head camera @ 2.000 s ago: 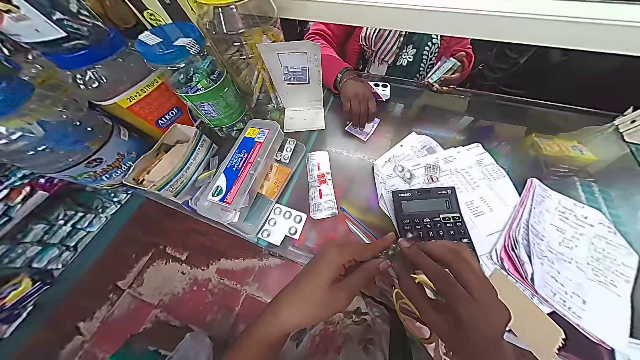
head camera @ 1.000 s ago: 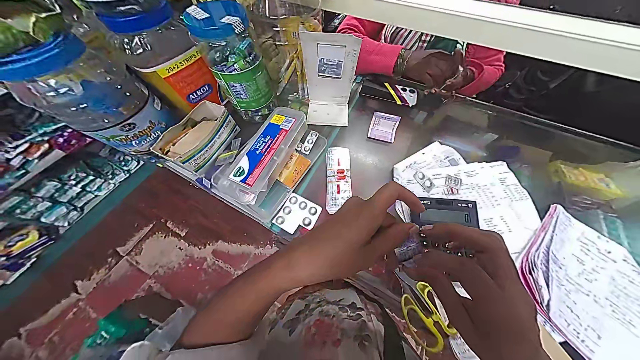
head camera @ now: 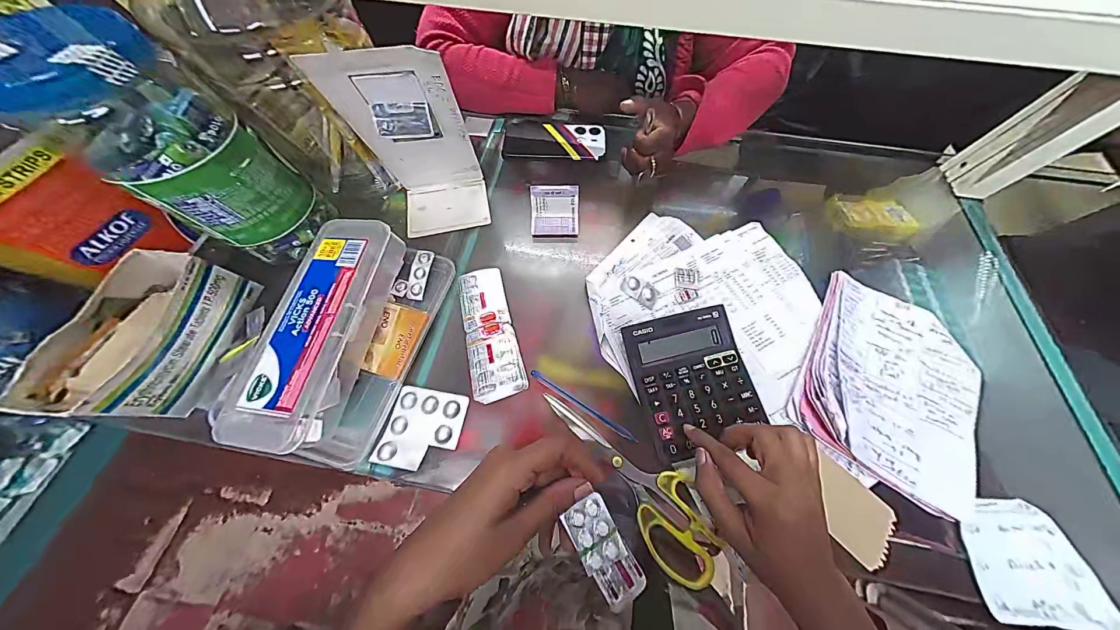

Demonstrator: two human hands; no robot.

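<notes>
My left hand [head camera: 516, 499] pinches the upper end of a blister strip of round tablets [head camera: 604, 551] between thumb and fingers. My right hand [head camera: 770, 499] holds nothing; its fingertips rest at the lower keys of a black Casio calculator [head camera: 696, 381]. Scissors with yellow handles [head camera: 678, 529] lie between my hands, blades toward the upper left, beside a blue pen [head camera: 584, 405]. A red-and-white medicine strip [head camera: 493, 337] and a partly cut tablet blister [head camera: 420, 427] lie left of them on the glass counter.
At left stand an open plastic box [head camera: 350, 429], a carton of papers [head camera: 114, 350] and jars [head camera: 219, 175]. Receipts [head camera: 744, 271] and handwritten sheets [head camera: 910, 394] lie at right. Across the counter, a person's hands [head camera: 652, 131] are near a phone [head camera: 556, 142] and folded banknote [head camera: 554, 211].
My hands have moved apart. My right hand is now at the calculator. The other person's hand, at the banknote two seconds ago, has drawn back from it.
</notes>
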